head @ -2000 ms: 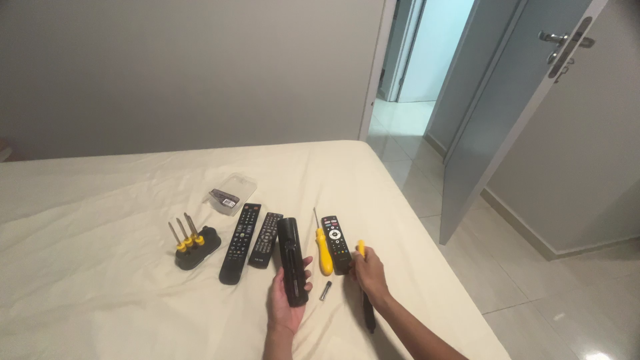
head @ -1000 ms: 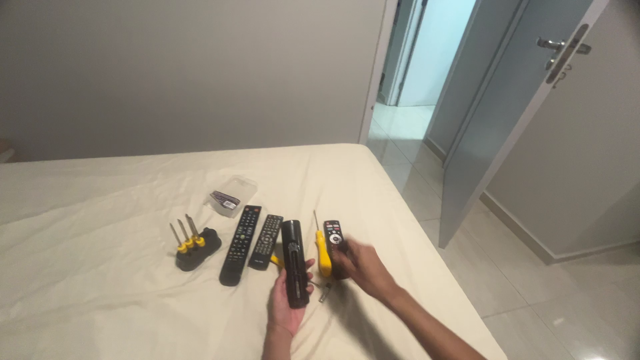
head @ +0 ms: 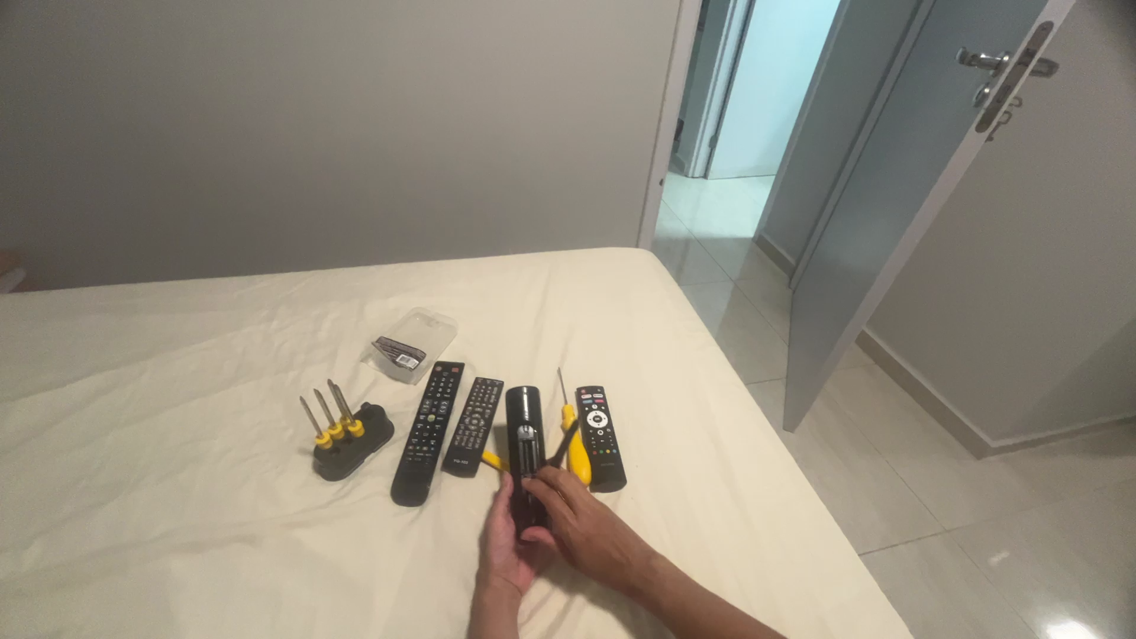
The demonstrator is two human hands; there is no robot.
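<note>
A black remote control (head: pixel 525 413), back side up with a long recess showing, is held in my left hand (head: pixel 513 541) around its lower part. My right hand (head: pixel 581 524) lies over its lower half, fingertips at the recess; anything under them is hidden. A dark slim piece (head: pixel 564 441) shows just right of the remote, and a yellow piece (head: pixel 494 460) at its left. Right of it lie a yellow-handled screwdriver (head: pixel 577 448) and a black remote with a round pad (head: pixel 599 435). Two more black remotes (head: pixel 428 435), (head: pixel 475 426) lie to the left, buttons up.
A black holder (head: pixel 355 451) with several yellow-collared bits stands on the left of the bed (head: pixel 222 532). A clear plastic case (head: pixel 426 330) with a printed card lies behind. Beyond the bed's right edge are a tiled floor and an open door (head: pixel 896 177).
My right hand has moved left from beside the round-pad remote onto the held one. The yellow-ended thing it held two seconds ago has left it. The small battery-like piece on the sheet is no longer visible.
</note>
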